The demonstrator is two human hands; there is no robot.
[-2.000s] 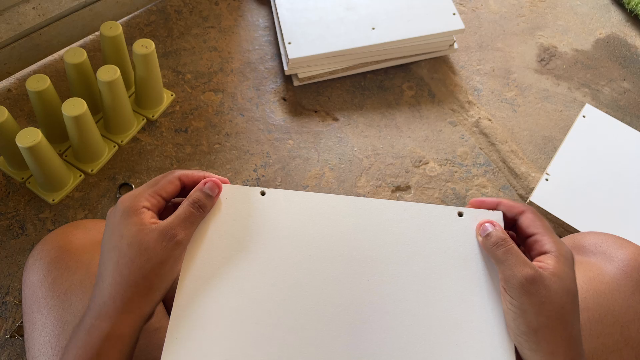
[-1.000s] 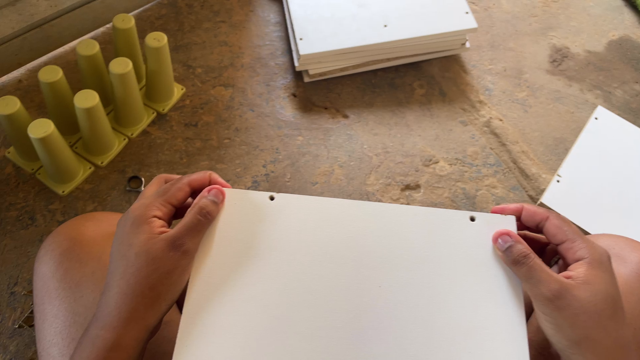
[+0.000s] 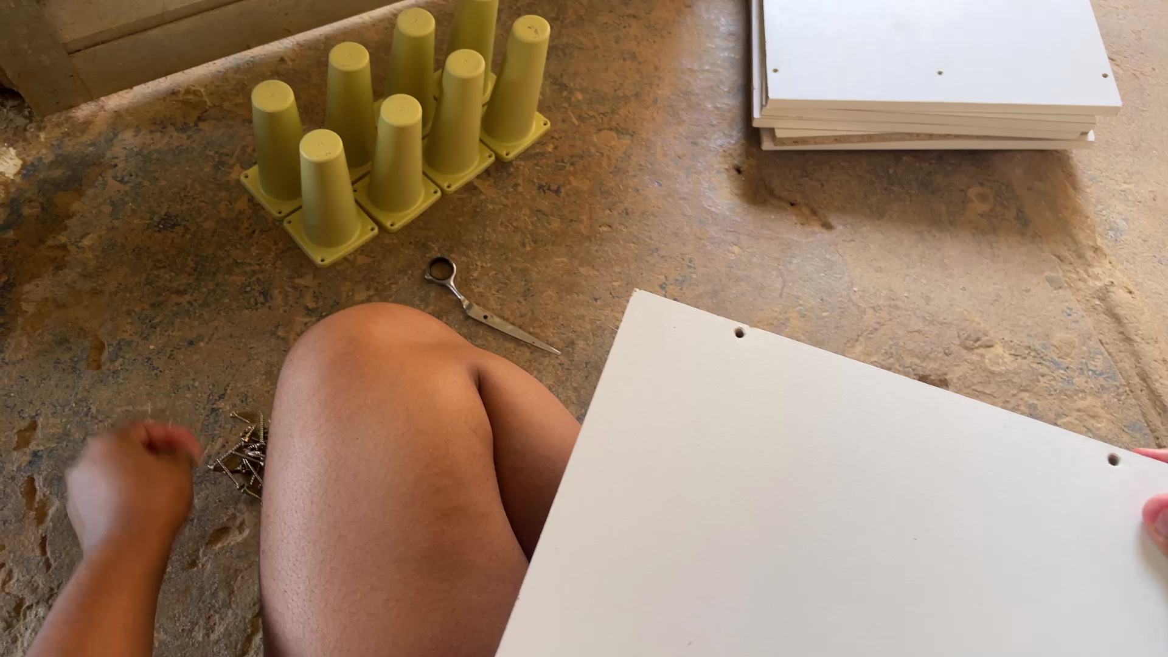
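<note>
A white board [image 3: 839, 511] with drilled holes near its upper edge lies tilted in front of me. My right hand [image 3: 1157, 511], mostly cut off by the right edge of the view, grips the board's upper right corner. My left hand [image 3: 132, 484] is off the board, blurred, at the lower left beside a small pile of screws [image 3: 243, 461]; whether its fingers hold anything is not clear. Half of a pair of scissors [image 3: 493, 318], one blade with one finger ring, lies on the floor beyond my knee.
Several yellow-green tapered plastic legs [image 3: 328, 201] with square flanges stand upright at the upper left. A stack of white boards [image 3: 931, 55] lies at the upper right. My bent leg [image 3: 383, 474] is between the screws and the board. A ledge [image 3: 182, 55] borders the stone-like floor [image 3: 639, 210].
My left hand has let go of the board's left corner and moved left to beside the screws. The board has tilted, its right side lower. The view has swung left.
</note>
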